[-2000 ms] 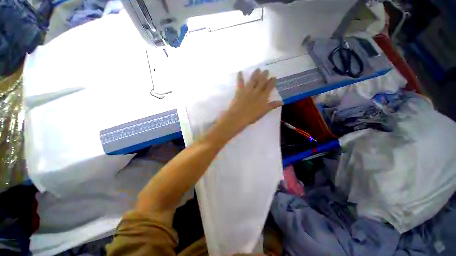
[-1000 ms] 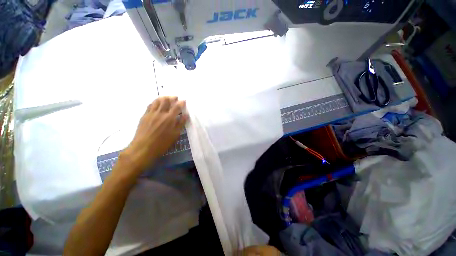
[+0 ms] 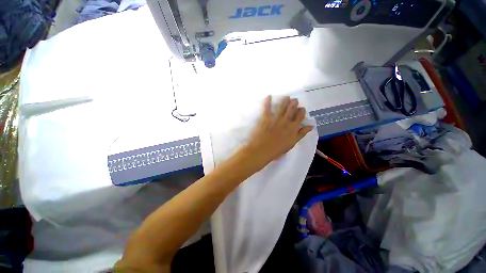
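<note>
A cut white panel lies over the blue front edge and hangs down toward my lap. Its narrow folded edge runs along its left side. My left hand rests palm down on the panel with fingers spread, right of the fold. The needle area of the white sewing machine is above and left of the hand. A dark thread loops on the white surface left of the panel. My right hand is not in view.
Scissors lie on grey cloth at the right. A ruler strip runs along the table front. White layers cover the left side. White and blue-grey garment heaps fill the lower right.
My left hand has moved right from the fold and now lies flat on the panel. My right hand, seen at the bottom earlier, is out of view. The panel's right edge now curves outward.
</note>
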